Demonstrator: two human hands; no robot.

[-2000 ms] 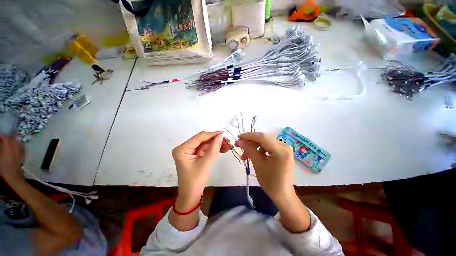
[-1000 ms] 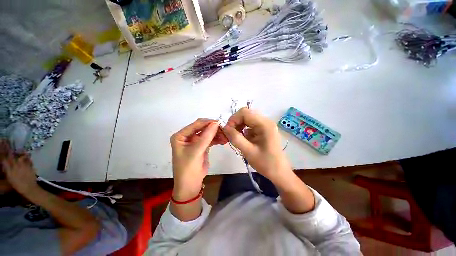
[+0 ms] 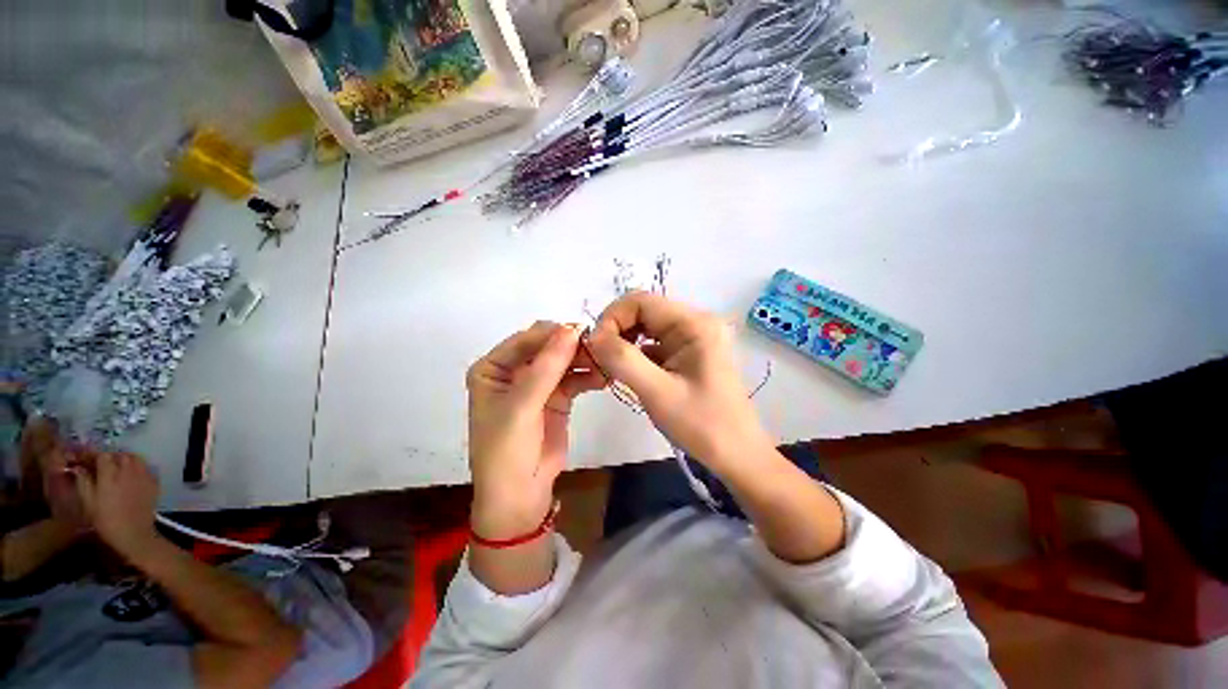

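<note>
A wire harness (image 3: 690,474) hangs from my hands over the table's front edge, its white cable running down toward my lap. Thin lead wires (image 3: 660,275) fan out above my fingers. My left hand (image 3: 519,411) pinches a wire end between thumb and fingertips, with something small and white at the tips. My right hand (image 3: 680,377) pinches the wires close beside it, the fingertips of both hands nearly touching. The exact part between the fingertips is too small to tell.
A harness bundle (image 3: 700,101) lies at the far side, a single harness (image 3: 404,213) left of it. A teal phone (image 3: 836,331) lies right of my hands. A tote bag (image 3: 411,81) stands at the back. A person's hands (image 3: 108,491) hold a cable at left. A red stool (image 3: 1077,538) is at right.
My fingertips have come closer together, and my right hand has moved nearer my left. The view has shifted and tilted. The neighbour's two hands now show together at the left.
</note>
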